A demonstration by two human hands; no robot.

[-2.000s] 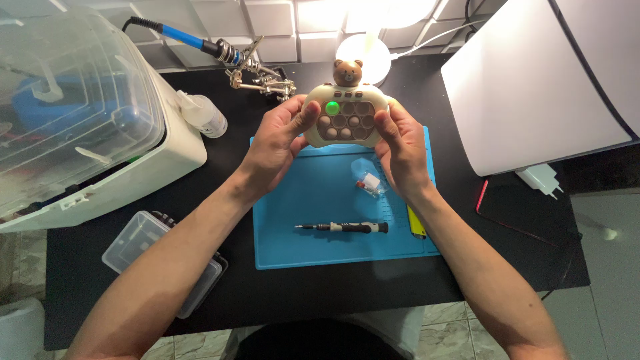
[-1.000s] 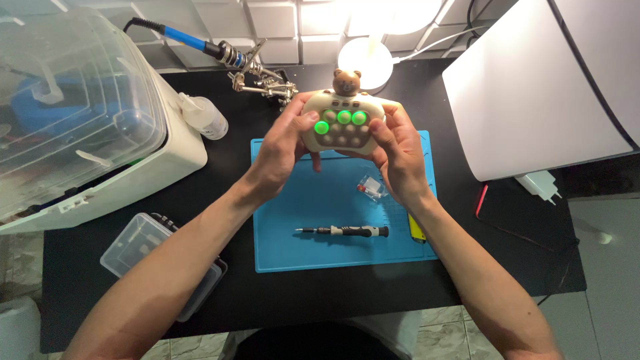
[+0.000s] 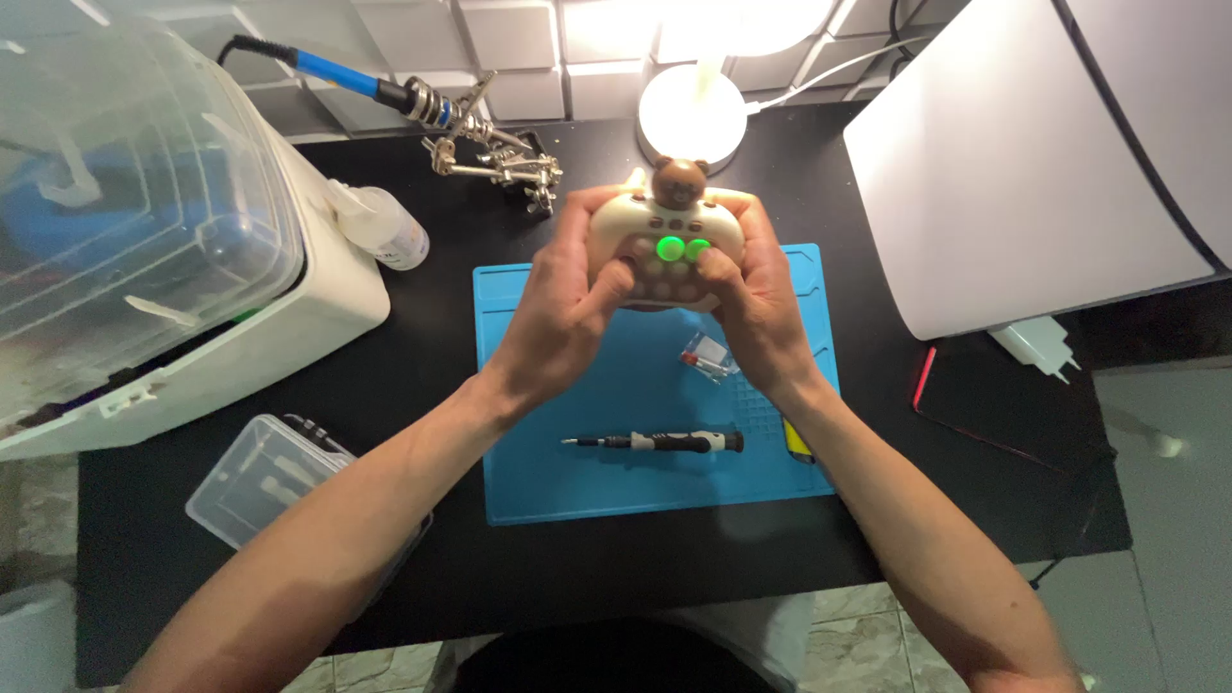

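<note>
A cream handheld push-bubble game with a brown bear head [image 3: 664, 236] is held between both hands above the far edge of a blue silicone work mat [image 3: 616, 491]. My left hand [image 3: 568, 308] grips its left side, thumb on the bubble field. On the right side my right hand [image 3: 765, 298] grips it, thumb by a lit green bubble. Two bubbles glow green. Below on the mat lie a precision screwdriver [image 3: 654, 442], pointing left, and a small clear plastic bag [image 3: 709, 357] with something red and white. A yellow object [image 3: 798, 441] is partly hidden by my right forearm.
A soldering iron [image 3: 337, 73] rests at a helping-hands stand [image 3: 500, 168]. A white lamp base [image 3: 692, 115] stands behind the game. To the left are a lidded storage bin [image 3: 318, 279], a bottle [image 3: 383, 228] and a clear plastic case [image 3: 260, 481]; to the right, a white adapter [image 3: 1039, 345] and red probe [image 3: 924, 378].
The green lights on the game have changed from one, to several, to two now. Both thumbs have shifted over the bubbles, and the game is tilted differently in my hands.
</note>
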